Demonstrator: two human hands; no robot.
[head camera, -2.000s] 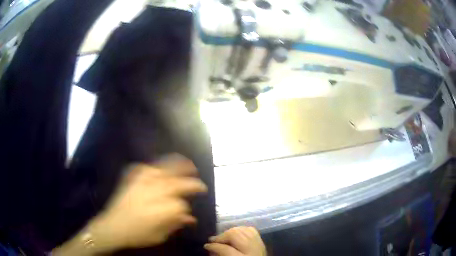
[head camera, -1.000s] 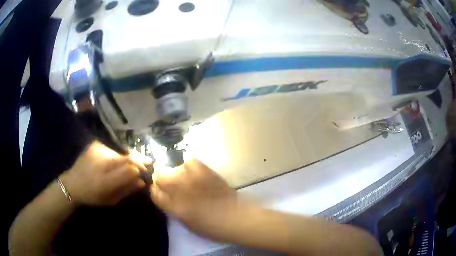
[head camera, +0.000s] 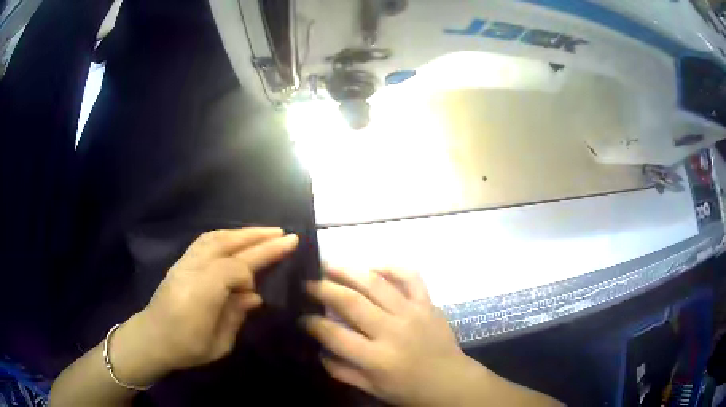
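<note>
Dark cloth (head camera: 183, 175) covers the left side and hangs over the front edge, its straight right edge running from the lit needle area toward me. My left hand (head camera: 207, 302), with a thin bracelet at the wrist, lies on the cloth, fingers pointing right toward that edge. My right hand (head camera: 382, 326) is at the cloth's right edge, fingertips on it; I cannot tell how firmly it pinches. The white sewing machine head (head camera: 509, 48) stands above, its needle area (head camera: 293, 99) glaring under the lamp, so the presser foot is unclear.
The beige machine bed (head camera: 517, 151) meets the white table (head camera: 541, 238) at a dark seam line. Thread snips (head camera: 662, 178) lie at the bed's right end. A measuring tape (head camera: 557, 296) runs along the front edge. A blue basket (head camera: 691, 350) is at lower right, another (head camera: 20, 389) at lower left.
Both hands have moved from beside the needle toward me, down the cloth's right edge. The machine head sits higher in view, and more of the cloth shows.
</note>
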